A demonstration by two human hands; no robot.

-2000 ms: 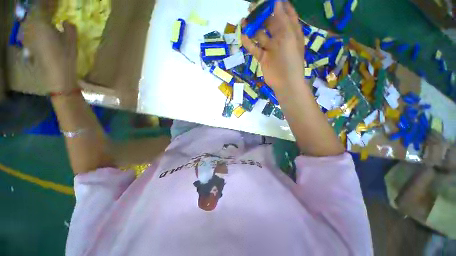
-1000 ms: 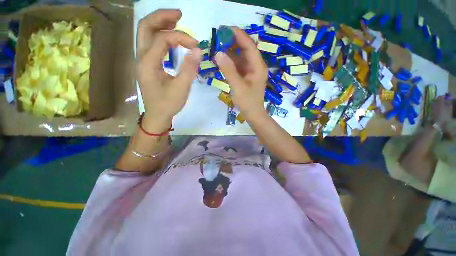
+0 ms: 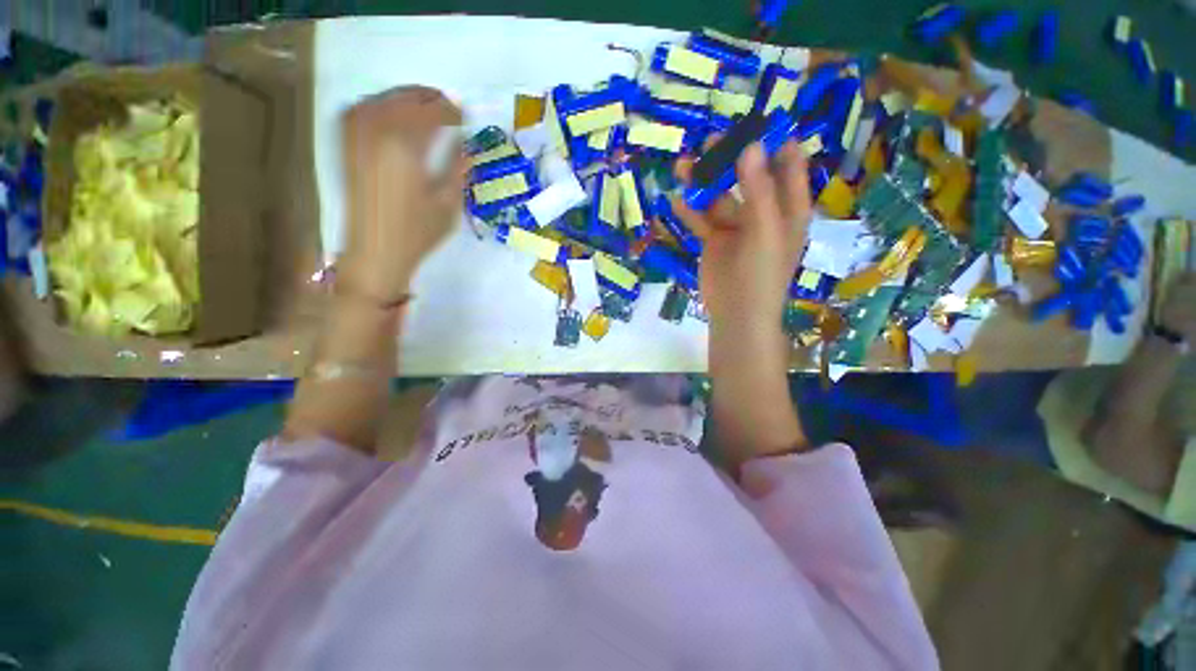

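My right hand [image 3: 750, 243] is over the heap of parts, its fingers around a blue battery pack [image 3: 737, 160] with a dark side. My left hand [image 3: 394, 184] is above the white work sheet [image 3: 525, 328], left of the heap. It is blurred, its fingers are curled, and a whitish spot shows at the fingertips; I cannot tell if it holds anything. Several blue cells with pale yellow foam pads [image 3: 597, 118] lie between and behind my hands. Small green circuit boards [image 3: 568, 325] lie at the heap's front edge.
An open cardboard box [image 3: 236, 210] of yellow liners [image 3: 131, 223] stands at left. Green board strips [image 3: 892, 210], amber tape pieces [image 3: 947, 184] and white papers lie at right, beside loose blue cells [image 3: 1091, 262]. Another person's hand [image 3: 1167, 334] is at the far right.
My hands have moved apart from their close position in front of me. My left hand has shifted slightly left, my right hand right over the heap with the blue pack.
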